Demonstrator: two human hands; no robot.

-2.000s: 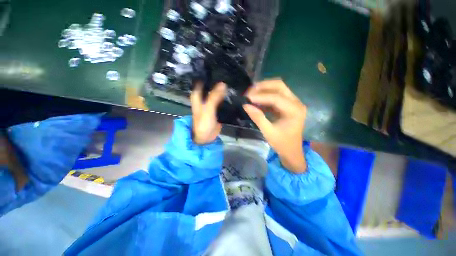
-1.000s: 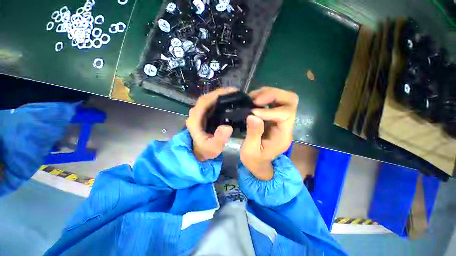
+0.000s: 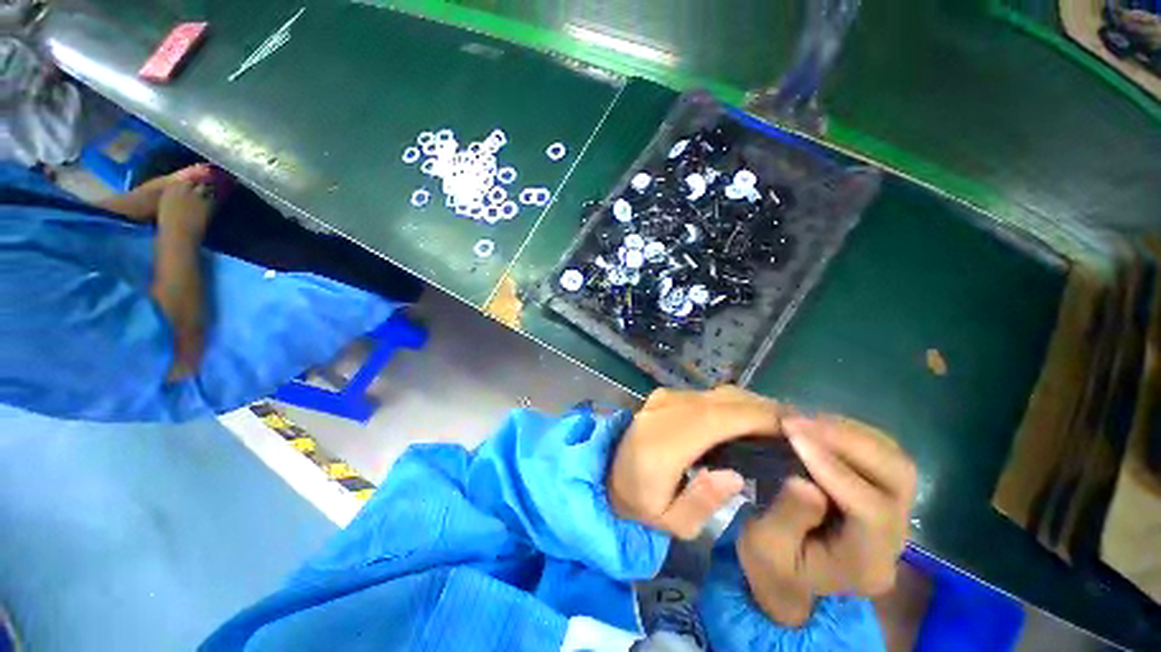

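Observation:
My left hand (image 3: 681, 459) and my right hand (image 3: 840, 510) are both bare and close together in front of my body, at the bench's front edge. Between them they hold a black plastic housing (image 3: 761, 461), mostly hidden by the fingers. My left hand wraps around its left side. My right thumb and fingers press on its right side. Whether a disc sits in the housing cannot be told. The dark parts tray (image 3: 796, 306) lies just beyond my hands, heaped with silver-white round discs (image 3: 634, 259) and thin black parts.
White ring washers (image 3: 471, 178) lie loose on the green bench left of the tray. Tan cardboard sheets (image 3: 1063, 408) stand at the right. A red piece (image 3: 173, 51) lies at the far left. A neighbouring person in a blue smock (image 3: 191, 331) sits at the left, near a blue stool (image 3: 350, 376).
The view has turned leftward, so the tray and rings appear further right and the neighbour shows more. Both hands still hold the black housing, now more covered by the fingers.

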